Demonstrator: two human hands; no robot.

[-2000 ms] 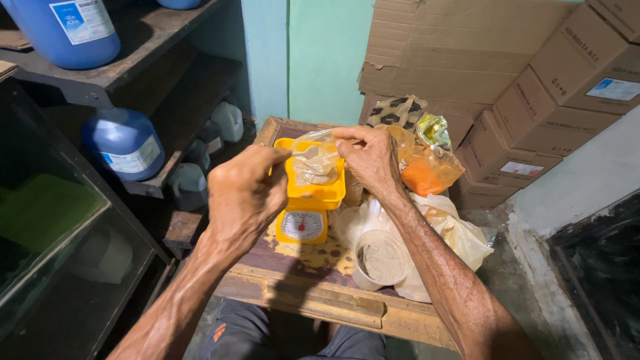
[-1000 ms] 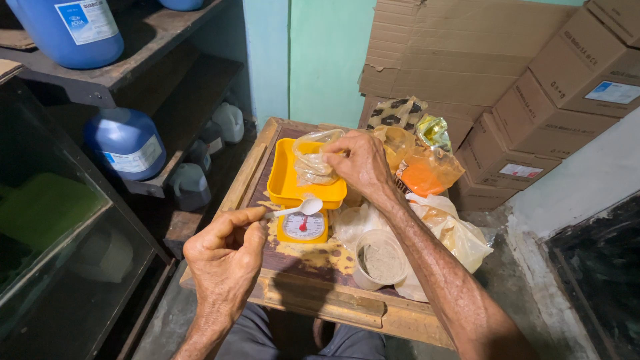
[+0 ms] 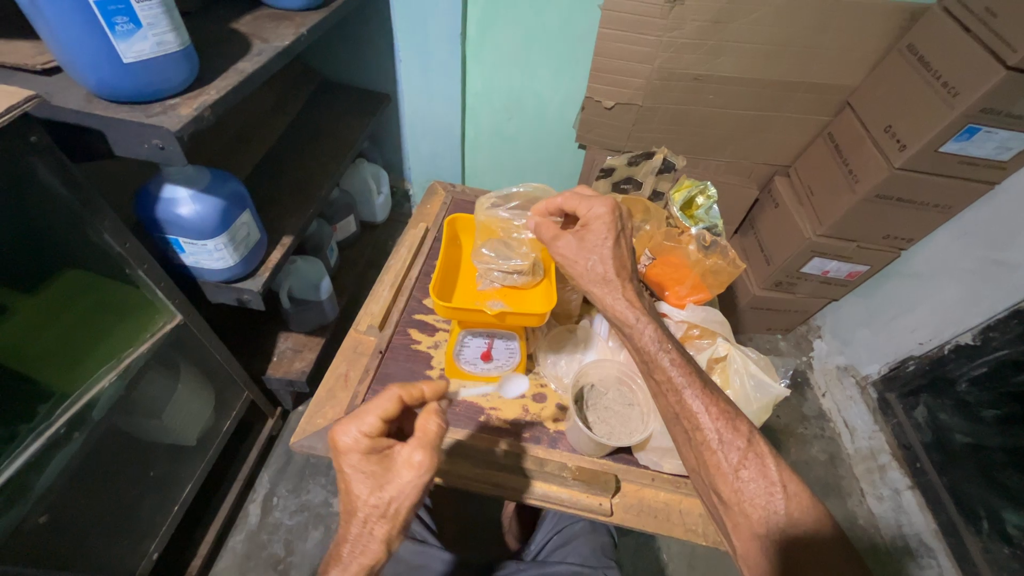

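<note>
My left hand pinches the handle of a white plastic spoon, its bowl just below the dial of a yellow kitchen scale. In the yellow tray on the scale sits a clear plastic bag with greyish-tan contents. My right hand pinches the bag's upper right edge between thumb and forefinger. A round plastic tub of grey-beige powder stands right of the scale. Beyond my right forearm lies a clear bag of orange powder.
The wooden table has a raised rim. A whitish plastic bag and a green-gold packet lie at its right. Cardboard boxes are stacked behind. Blue jugs stand on dark shelves at the left.
Two seconds ago both hands were at the bag's opening. My left hand has moved down and left, and the spoon shows in it. My right hand remains at the bag.
</note>
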